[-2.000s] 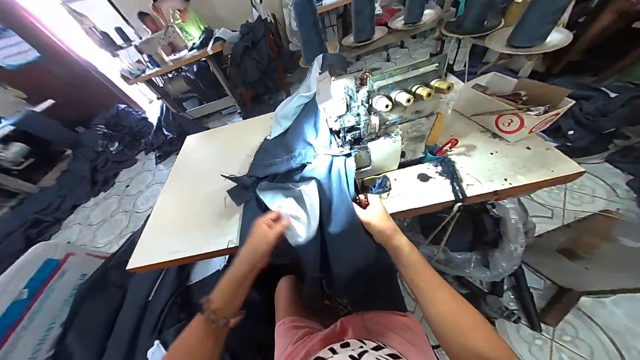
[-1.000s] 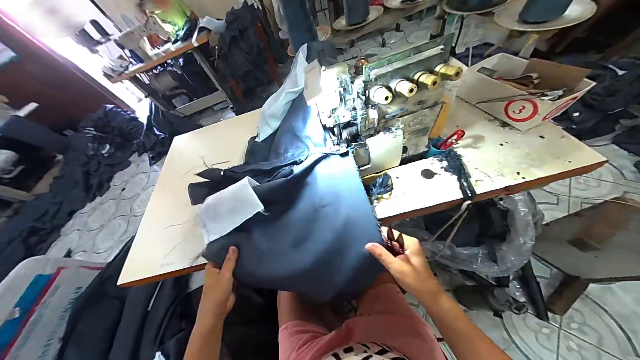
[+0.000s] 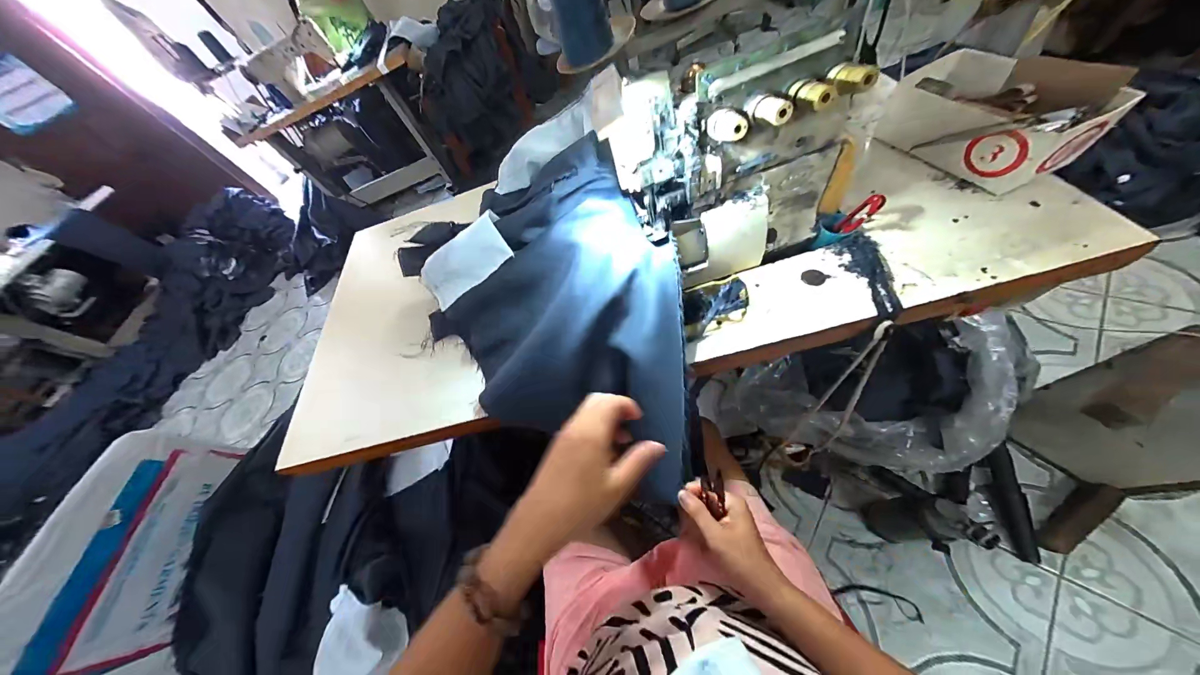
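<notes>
Dark blue fabric [image 3: 562,319] with a pale pocket piece [image 3: 467,261] lies on the white table under the lit needle area of an overlock sewing machine [image 3: 694,178], and its near end hangs over the table edge. My left hand [image 3: 600,455] is over that hanging part, thumb and fingers apart; whether it touches the cloth is unclear. Low by my lap, my right hand [image 3: 727,525] is closed around small dark reddish thread snips [image 3: 714,494], beside the lower right corner of the fabric.
The table's wooden edge [image 3: 806,339] runs below the machine. Red-handled scissors [image 3: 861,216] stand in a holder beside it. A cardboard box [image 3: 1003,122] sits at the right. Dark garments [image 3: 272,544] are heaped at lower left, and a plastic bag [image 3: 966,403] hangs below the table.
The fabric, spread between both hands a second ago, now runs more lengthwise from the machine. My left hand has left its lower left corner and moved right; my right hand has come down toward my lap.
</notes>
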